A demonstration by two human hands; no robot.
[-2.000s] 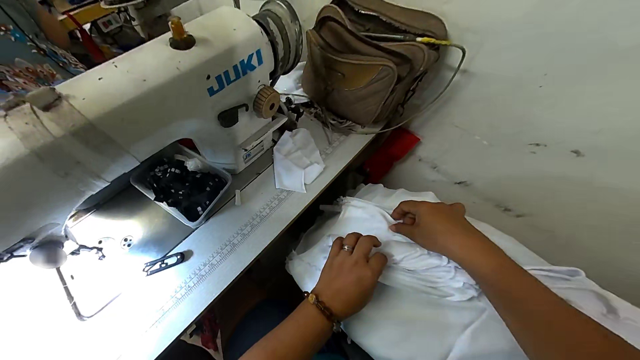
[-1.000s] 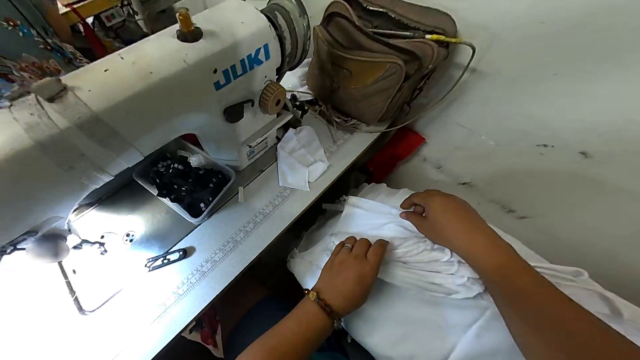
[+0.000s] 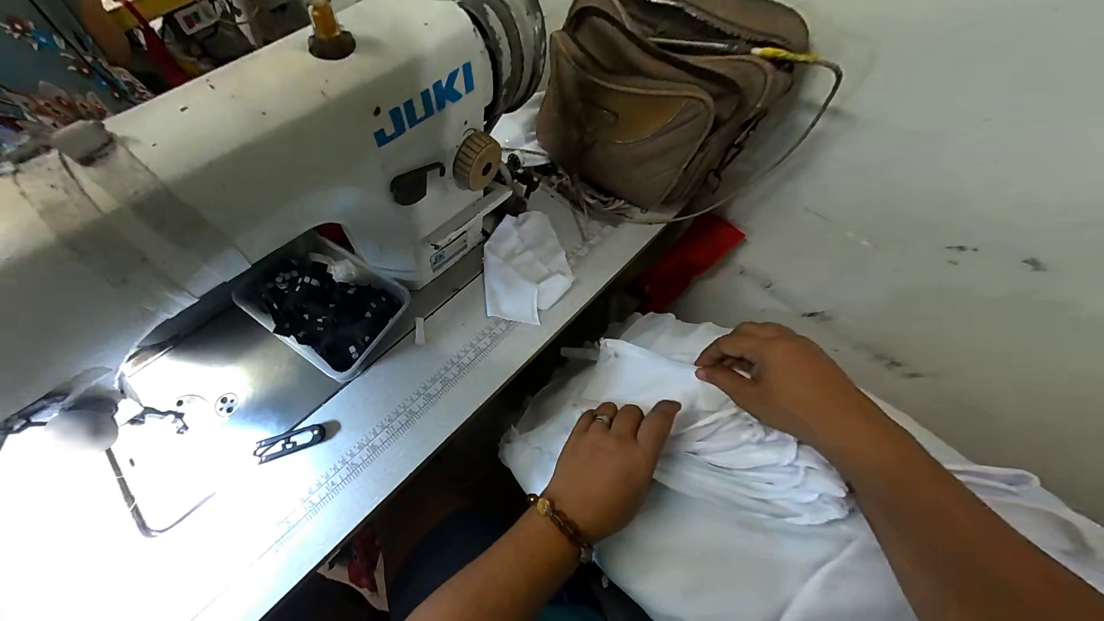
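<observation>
A pile of white fabric pieces [image 3: 742,466] lies to the right of the sewing table, with larger white cloth under it. My right hand [image 3: 768,379] pinches the edge of the top piece between thumb and index finger. Flat on the pile, just left of that, rests my left hand [image 3: 612,457], wearing a ring and a beaded bracelet; its fingers are slightly bent and press on the fabric without a clear grip.
A Juki sewing machine [image 3: 345,129] stands on the table [image 3: 414,423]. Near it are a plastic tub [image 3: 392,332] of small black pieces, black thread snips [image 3: 291,442] and a folded white cloth [image 3: 526,267]. A brown bag [image 3: 638,121] leans by the wall; red material [image 3: 690,263] lies below.
The top white piece lies flatter and more spread between my hands than two seconds ago. Both hands have stayed at the pile.
</observation>
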